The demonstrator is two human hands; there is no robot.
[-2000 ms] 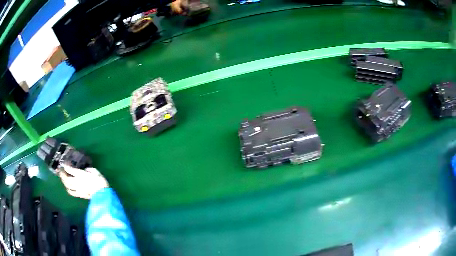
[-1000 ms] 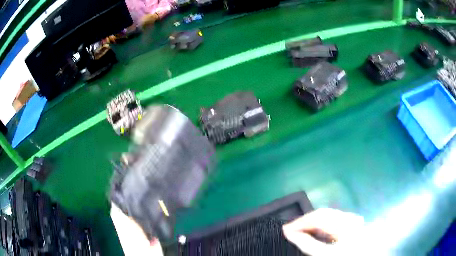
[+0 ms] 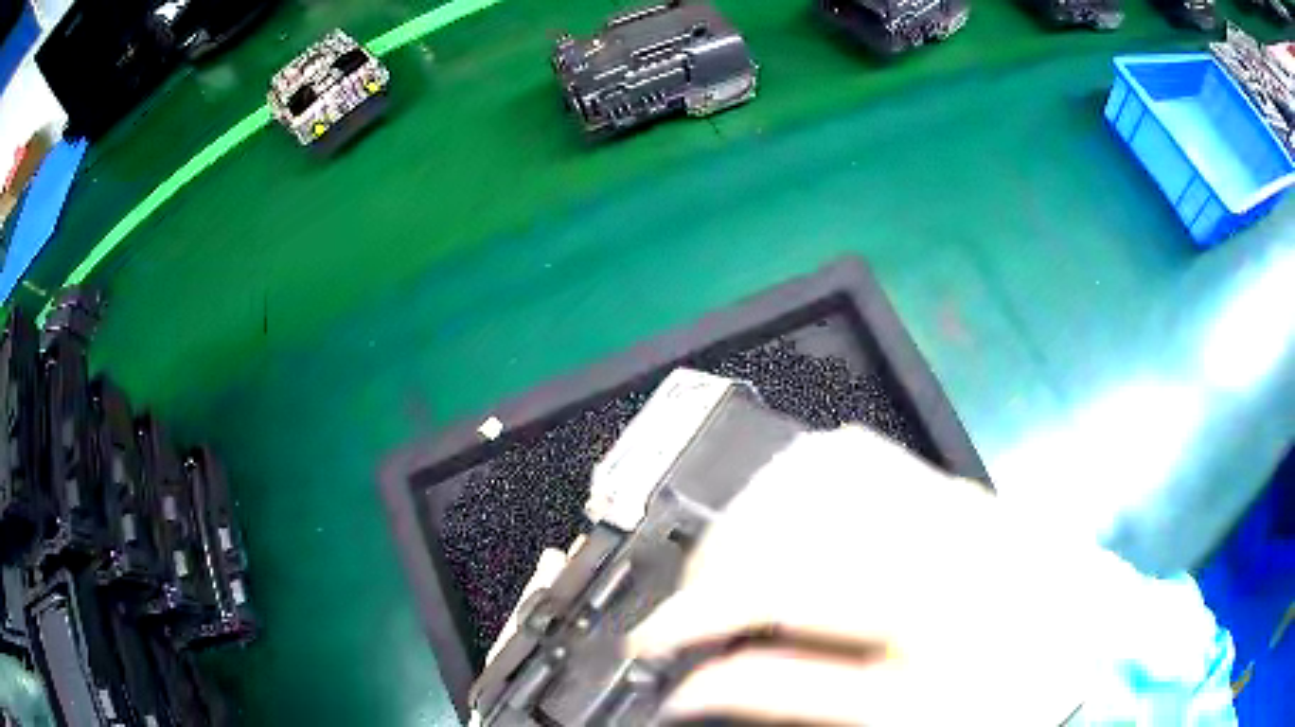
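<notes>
A black housing (image 3: 625, 568) with a pale edge is held tilted over a dark parts tray (image 3: 909, 355), low in the view. The tray has a thick rim with a small white tag and holds a dense mass of tiny black parts (image 3: 526, 497). My left hand (image 3: 537, 585) is mostly hidden under the housing; only pale fingers show along its left edge, gripping it. My right hand (image 3: 866, 568) is overexposed and lies over the housing's right side. Its fingertips and anything between them cannot be made out.
Dark housings (image 3: 121, 526) stand stacked at the left edge. A camouflage unit (image 3: 328, 88) sits by the light green line. A black housing (image 3: 660, 64) lies at the top middle, with others to its right. A blue bin (image 3: 1200, 142) is at the upper right.
The view has tilted down, showing more of the tray. The housing has moved right, over the tray. My right hand has come from above the tray onto the housing.
</notes>
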